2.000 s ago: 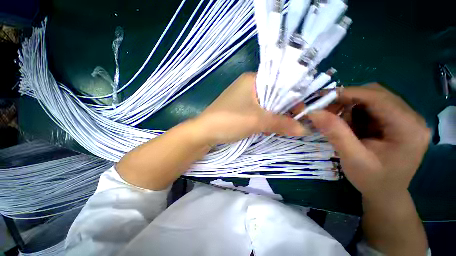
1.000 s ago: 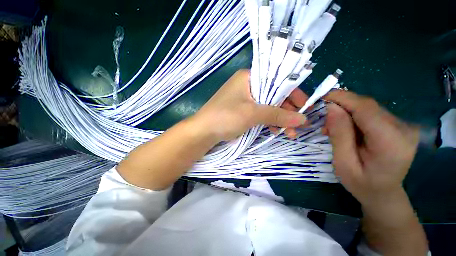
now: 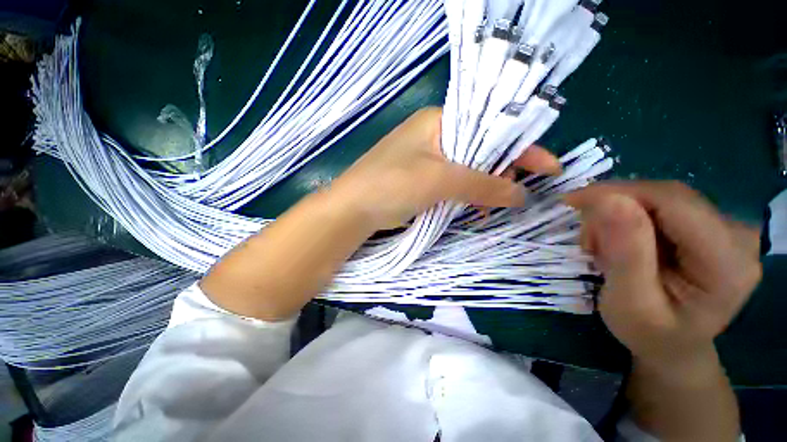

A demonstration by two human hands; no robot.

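Note:
My left hand (image 3: pixel 414 177) is closed around a bunch of white charging cables (image 3: pixel 509 82). Their plug ends fan upward and right from the fist, with silver metal tips. More white cables of the bundle (image 3: pixel 483 272) lie on the table below and right of my left hand, with plug ends near my right hand. My right hand (image 3: pixel 669 259) is right of these plug ends, blurred, with curled fingers. Its fingertips are close to the lying cables; I cannot tell whether it holds anything.
The bundle curves left across the dark green table (image 3: pixel 682 95). A second group of cables (image 3: pixel 345 86) runs to the far side. Clear plastic scrap (image 3: pixel 201 104) lies at left. A dark and silver item (image 3: pixel 781 142) and a white piece (image 3: pixel 777 246) lie at right. Hanging cables (image 3: pixel 78 315) show at lower left.
The single plug held apart between my hands now stands in with the fanned bunch or is no longer separate. My right hand has moved slightly right and down, away from my left hand.

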